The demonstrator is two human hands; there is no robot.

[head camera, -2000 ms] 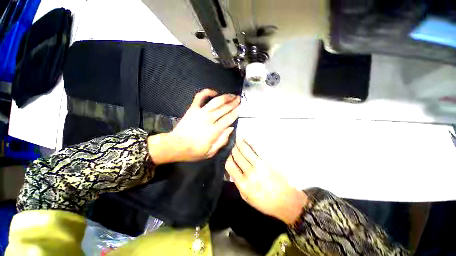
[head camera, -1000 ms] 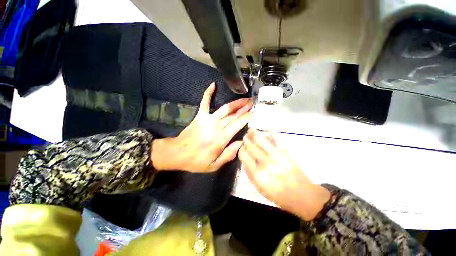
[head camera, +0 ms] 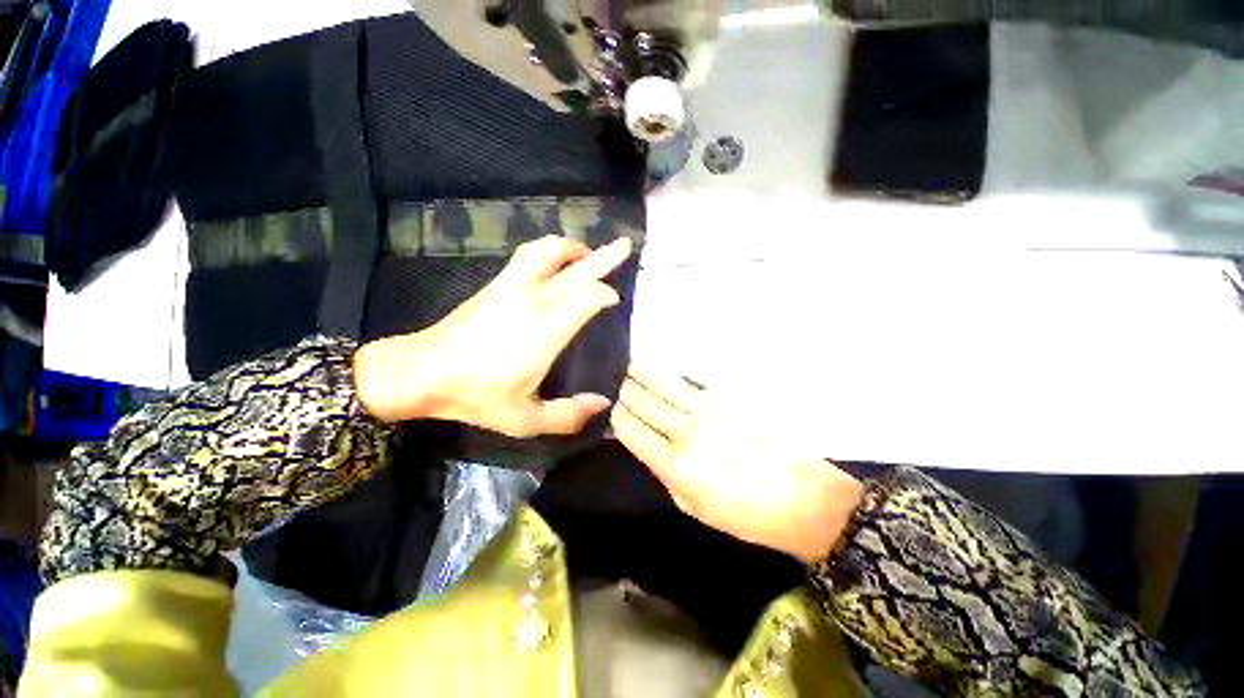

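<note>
A black mesh panel (head camera: 464, 116) lies on the white table left of the needle area, its right edge under the machine's presser foot area (head camera: 607, 96). A camouflage strip (head camera: 471, 226) runs across it and a black strap (head camera: 344, 164) crosses that strip. My left hand (head camera: 498, 341) lies on the panel with fingers and thumb spread, index fingertip by the strip's right end. My right hand (head camera: 716, 457) is at the panel's lower right edge, fingertips on the edge beside my left thumb; its own thumb is mostly hidden.
A white round knob (head camera: 655, 107) sits beside the needle area. A black rectangle (head camera: 911, 109) lies on the machine bed (head camera: 1064, 150). Stacked black pieces (head camera: 123, 150) are at the far left. A clear plastic bag (head camera: 478, 518) is at my lap.
The panel has moved up towards the machine, so the camouflage strip is nearer the needle. My left hand has spread wider. The view has also shifted, with less of the machine head showing.
</note>
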